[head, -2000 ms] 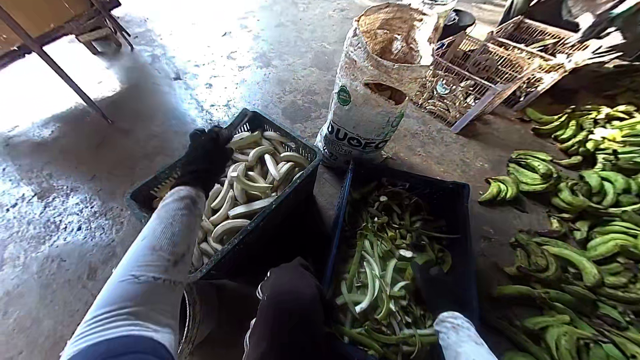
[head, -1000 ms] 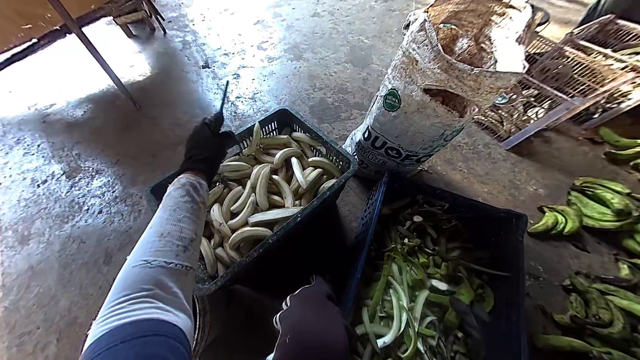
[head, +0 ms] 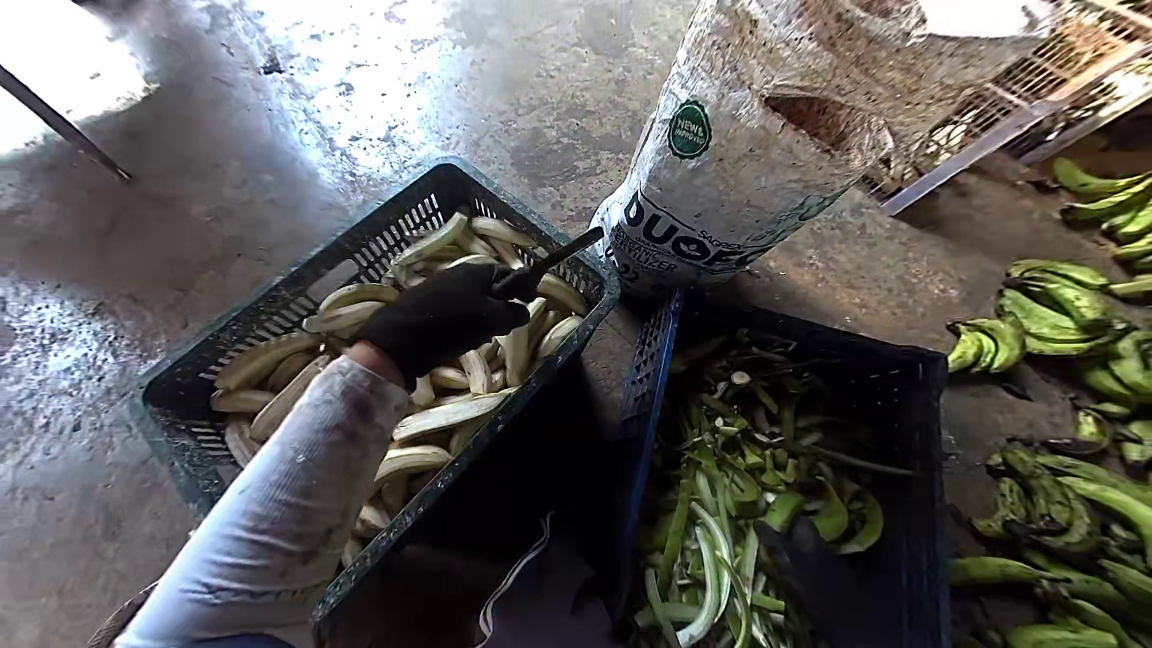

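Note:
My left hand, in a black glove and pale sleeve, grips a knife with a dark blade. It is over a dark green plastic crate full of peeled plantains or green bananas. To the right stands a dark blue plastic crate holding green and pale peels. A dark shape low over those peels appears to be my right gloved hand; shadow hides its fingers and anything it may hold.
A worn white woven sack bearing writing stands behind the two crates. Unpeeled green bunches lie on the floor at right. Slatted crates are at the upper right, and a thin metal leg at the upper left.
My left hand with the knife has moved from the far left edge of the green crate to over the peeled fruit, the blade now pointing right. The view has shifted closer to the crates.

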